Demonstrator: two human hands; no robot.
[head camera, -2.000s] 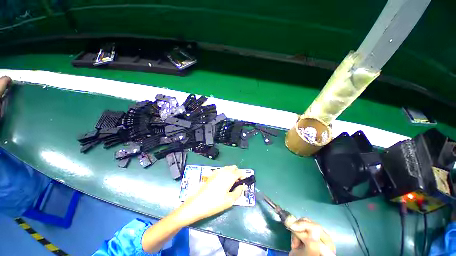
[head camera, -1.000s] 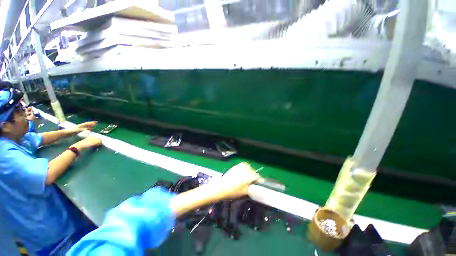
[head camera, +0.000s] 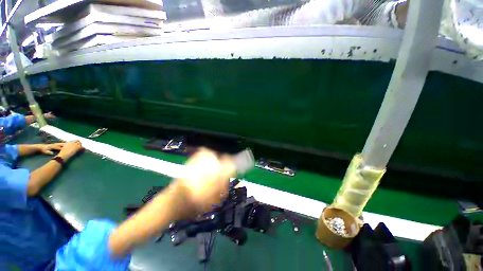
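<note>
My left hand is blurred and reaches over the pile of black plastic parts towards the belt. A pale, blurred flat piece, which looks like a phone unit, is at its fingertips and seems held. Another open phone unit lies on the green belt, right of the hand. A phone unit lies in the long black tray, whose right part is hidden behind the hand. My right hand is out of the picture. A thin metal tip shows at the bottom edge.
The tan cup with whitish bits stands at the foot of the yellow-wrapped post. Black boxy equipment is at the lower right. Other people's arms rest on the bench at left. Another phone unit lies far left on the belt.
The view has risen from the bench to the belt. My left hand left the work area, reached over the belt, then moved left. The phone unit beside it now lies uncovered on the belt.
</note>
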